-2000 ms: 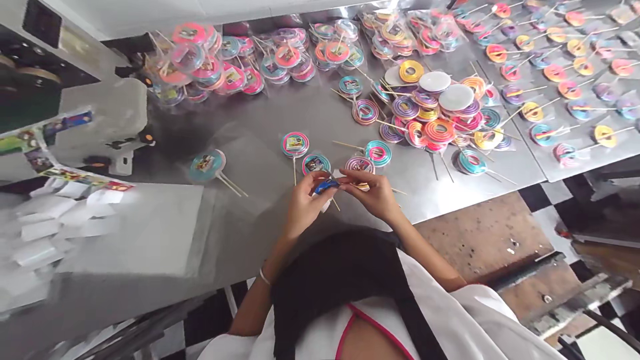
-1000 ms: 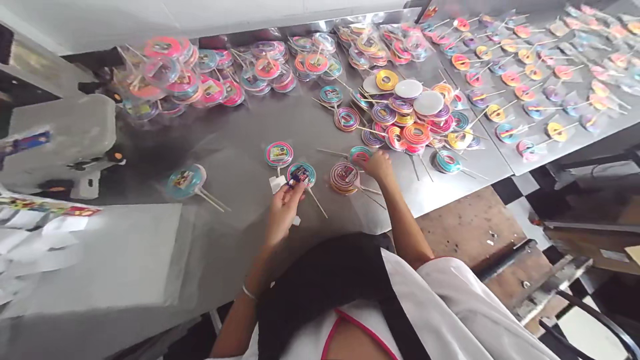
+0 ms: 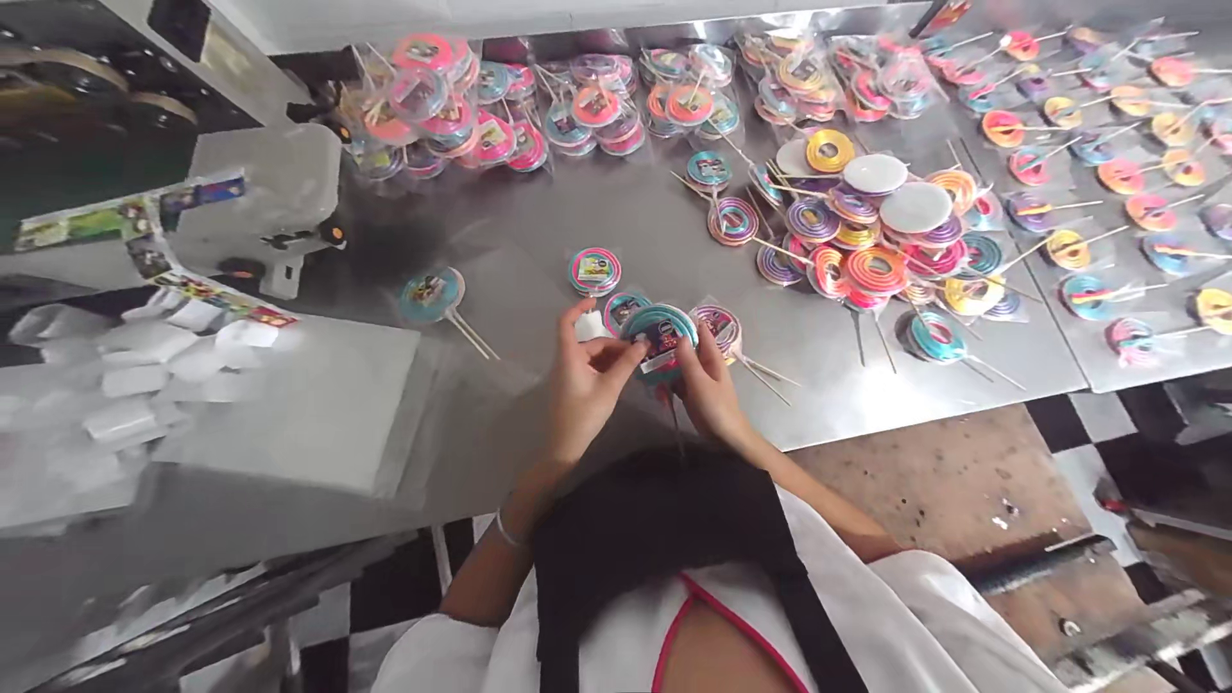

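Both hands hold a wrapped teal spiral lollipop (image 3: 662, 332) over the table edge. My left hand (image 3: 594, 371) has thumb and fingers at the dark printed label (image 3: 662, 345) on its face; a small white paper piece (image 3: 590, 325) is by those fingers. My right hand (image 3: 710, 377) grips the lollipop's right rim. Just behind it lie a pink-and-teal lollipop (image 3: 624, 310), partly hidden, and pink lollipops (image 3: 718, 329) with sticks toward the right. Farther back is a labelled pink-and-teal lollipop (image 3: 595, 270); a teal one (image 3: 432, 294) lies to the left.
A steel table (image 3: 520, 217) carries a mixed lollipop pile (image 3: 871, 226) at right, bagged lollipops (image 3: 423, 96) along the back and rows of lollipops (image 3: 1121, 175) far right. White paper scraps (image 3: 125, 375), clear plastic sheets (image 3: 308, 414), a label strip (image 3: 217, 294) and a machine (image 3: 260, 178) are left.
My right hand, at a lollipop on the table one second ago, has come back beside my left hand. A teal lollipop is now held between them, with the label on its face.
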